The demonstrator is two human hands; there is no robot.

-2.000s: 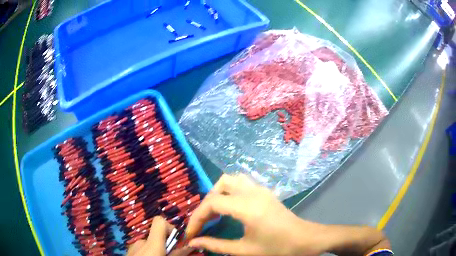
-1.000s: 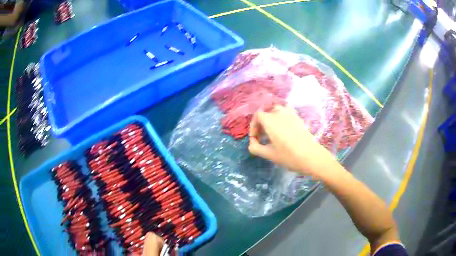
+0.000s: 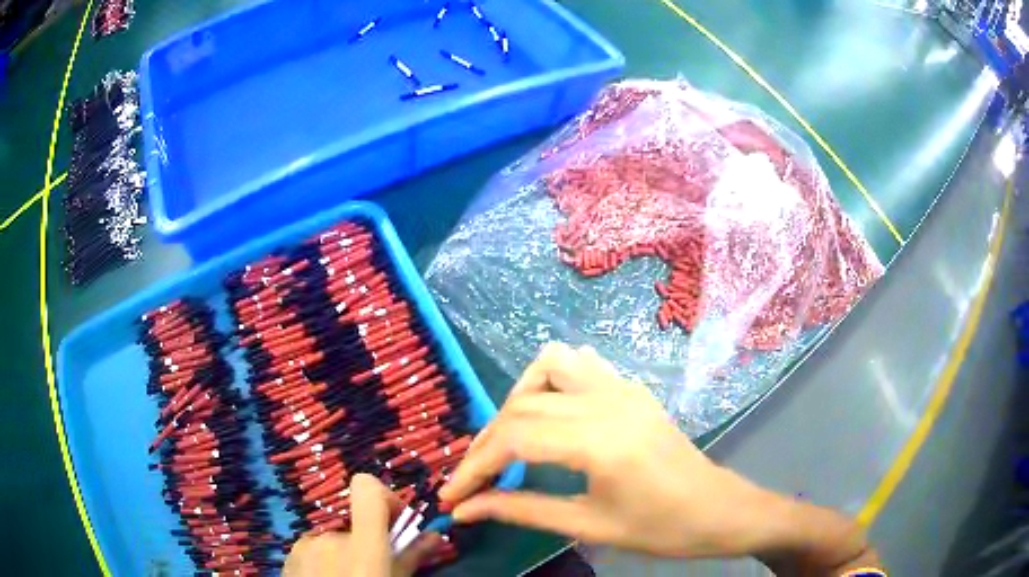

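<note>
My left hand point(image 3: 359, 536) is at the bottom edge, partly cut off, closed on a few black-and-white rods point(image 3: 406, 525). My right hand point(image 3: 598, 462) is beside it, thumb and fingertips pinched at the rod ends around a small red sleeve point(image 3: 443, 506), mostly hidden by the fingers. Both hands are over the lower right part of the light blue tray point(image 3: 102, 434). The tray holds three rows of assembled red-and-black pieces point(image 3: 296, 389). A clear plastic bag point(image 3: 508, 265) of red sleeves point(image 3: 632, 214) lies open to the right.
A deeper blue bin point(image 3: 271, 113) with several loose rods point(image 3: 429, 90) stands behind the tray. A dark pile of black-and-white rods point(image 3: 104, 180) lies left of it. A small red bundle point(image 3: 113, 16) is at the far left. The bench edge and grey floor point(image 3: 869, 372) are at right.
My right hand has come back from the bag to my left hand, as it was two seconds ago. The view has shifted, and more of my left hand shows than one second ago.
</note>
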